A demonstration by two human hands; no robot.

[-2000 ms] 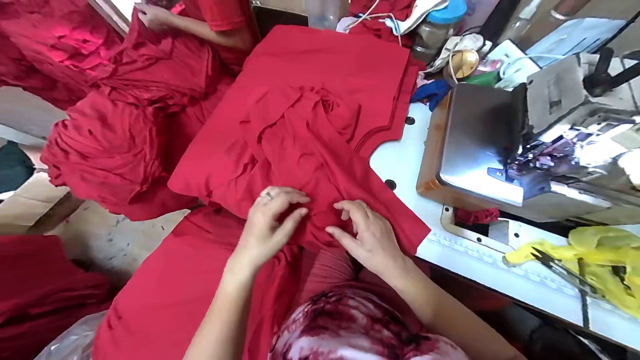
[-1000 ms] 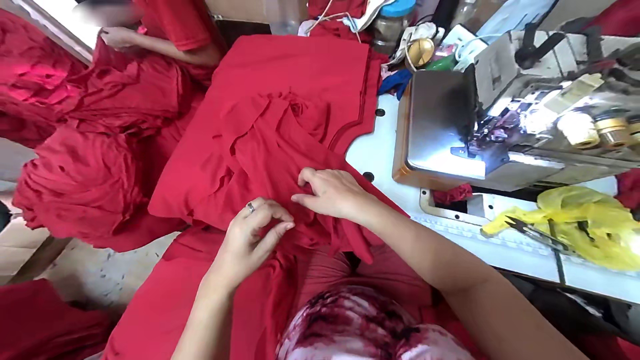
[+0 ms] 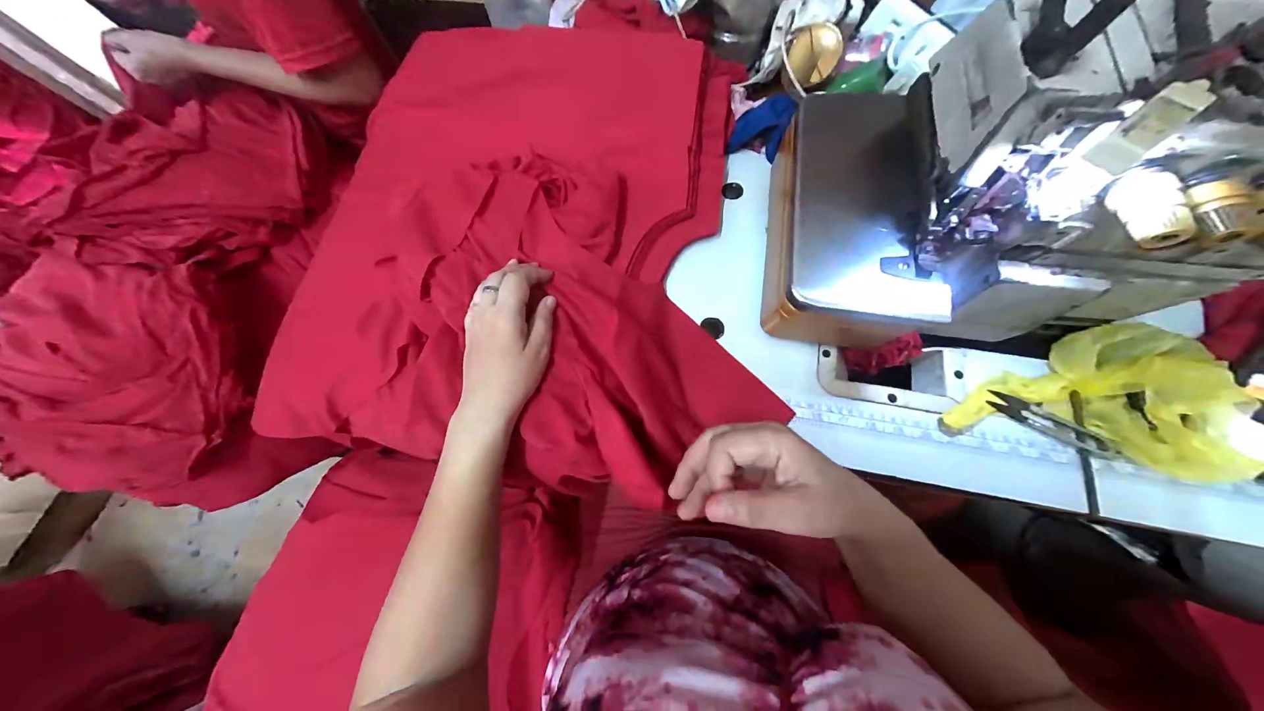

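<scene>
My left hand [image 3: 509, 341], a ring on one finger, rests on a crumpled red fabric piece [image 3: 632, 346] and touches its folds; whether it pinches any cloth I cannot tell. The piece lies over a flat stack of cut red fabric [image 3: 553, 89] with a curved edge. At the near edge of the cloth is my right hand [image 3: 760, 479], its fingers curled and its thumb a little apart, with no cloth plainly between them. To the right of the fabric stands an industrial sewing machine [image 3: 869, 207] with its lamp lit.
Scissors [image 3: 1052, 420] lie against a yellow plastic bag [image 3: 1145, 395] at the table's right. A measuring tape [image 3: 938, 434] runs along the white tabletop [image 3: 726, 272]. Heaps of red fabric [image 3: 118, 365] fill the left, where another person's arm [image 3: 247, 79] holds cloth. Thread cones [image 3: 1150, 207] stand by the machine.
My left hand has moved forward onto the crumpled fabric. My right hand has come back from the fabric's middle to its near right edge.
</scene>
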